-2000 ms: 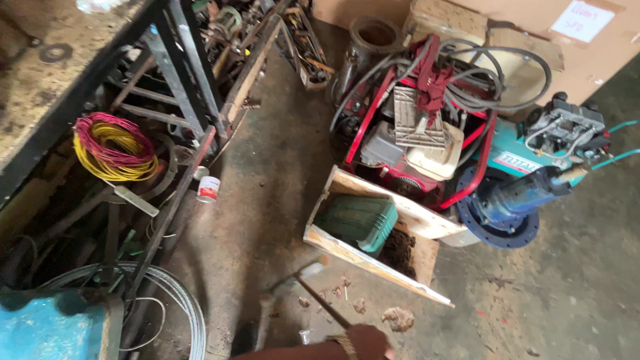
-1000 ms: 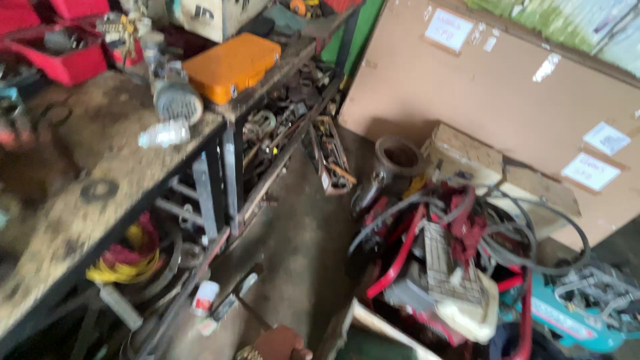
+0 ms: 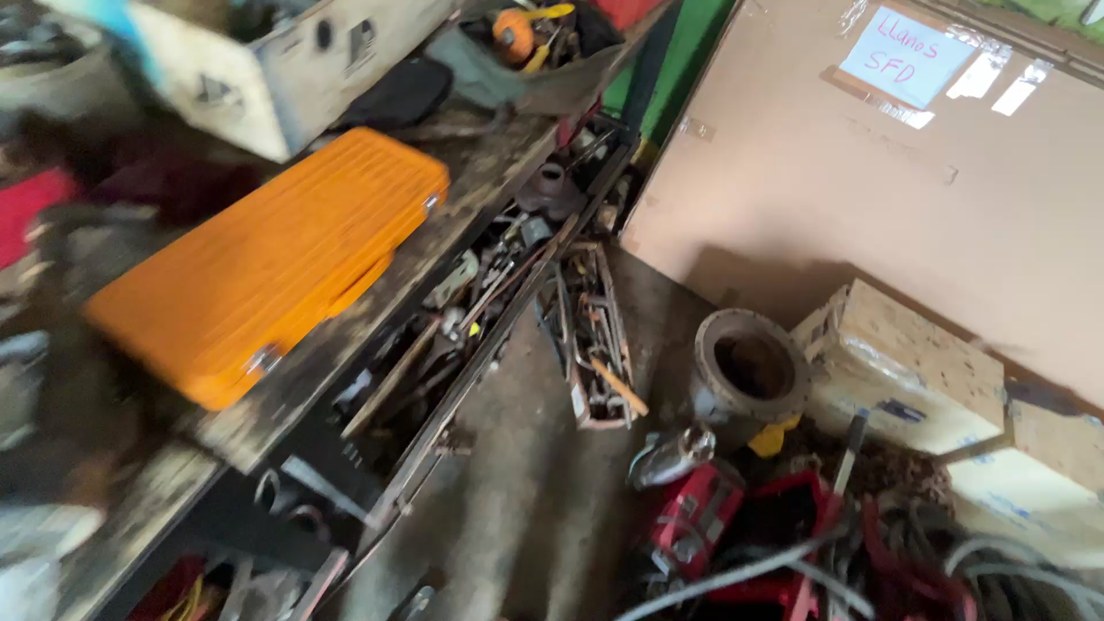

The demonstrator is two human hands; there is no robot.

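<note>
Neither of my hands is in the view now. An orange plastic tool case [image 3: 276, 267] with metal latches lies closed on the wooden workbench [image 3: 509, 164]. Below it, a lower shelf holds metal parts and tools [image 3: 492, 276], heaped together. On the floor beside the bench stands a long, narrow tray of tools [image 3: 595, 345], with a wooden handle [image 3: 618, 386] across it. To its right is a round flanged metal pipe piece [image 3: 750, 366].
A large cardboard panel [image 3: 862, 198] bearing a handwritten paper leans at the right. Worn boxes [image 3: 914, 371] stand before it. Red machinery [image 3: 699, 517] and looped grey hoses [image 3: 742, 578] are on the floor at the lower right. A white box [image 3: 276, 69] sits on the bench.
The view has swung up and left towards the bench. A hand, seen at the bottom edge one and two seconds ago, is out of view.
</note>
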